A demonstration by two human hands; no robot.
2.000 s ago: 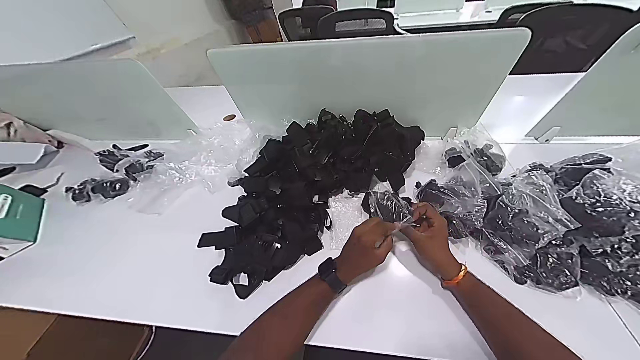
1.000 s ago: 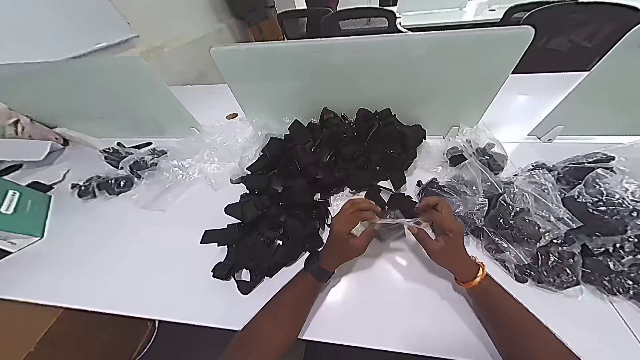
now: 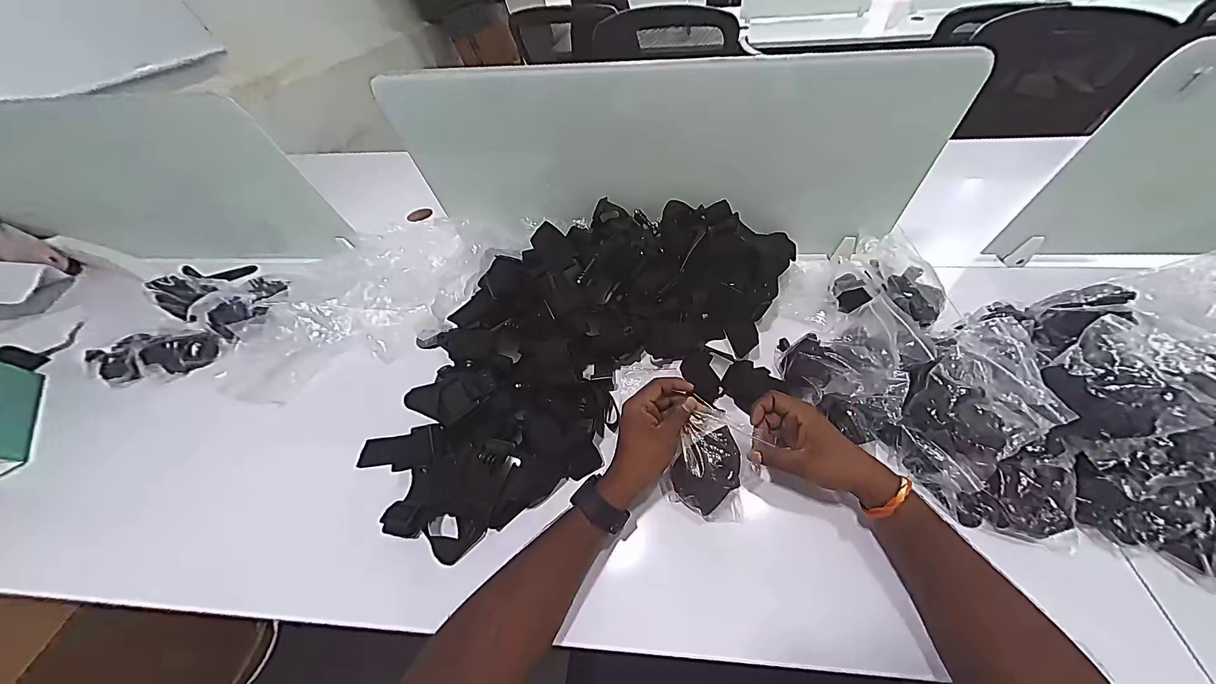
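Observation:
Between my hands a small clear plastic bag (image 3: pixel 708 465) hangs with a black item inside it. My left hand (image 3: pixel 655 427) grips the bag's upper left edge with thumb and fingers. My right hand (image 3: pixel 807 442) is at the bag's upper right edge, the thumb and fingertips pinching the film. Just beyond my fingers lie loose black fabric pieces (image 3: pixel 750 382). To the left and behind spreads a large heap of black strap-like fabric items (image 3: pixel 608 294).
Filled clear bags of black items (image 3: pixel 988 399) cover the right side. Empty-looking clear plastic (image 3: pixel 370 294) and black bundles (image 3: pixel 180 353) lie left. A frosted partition (image 3: pixel 684 142) stands behind the heap. A green box (image 3: pixel 19 408) sits at the far left of the white table (image 3: pixel 218 513).
A second ago my hands were at the bag's opening with black pieces above it; now a black item is inside the bag, hanging below my fingers.

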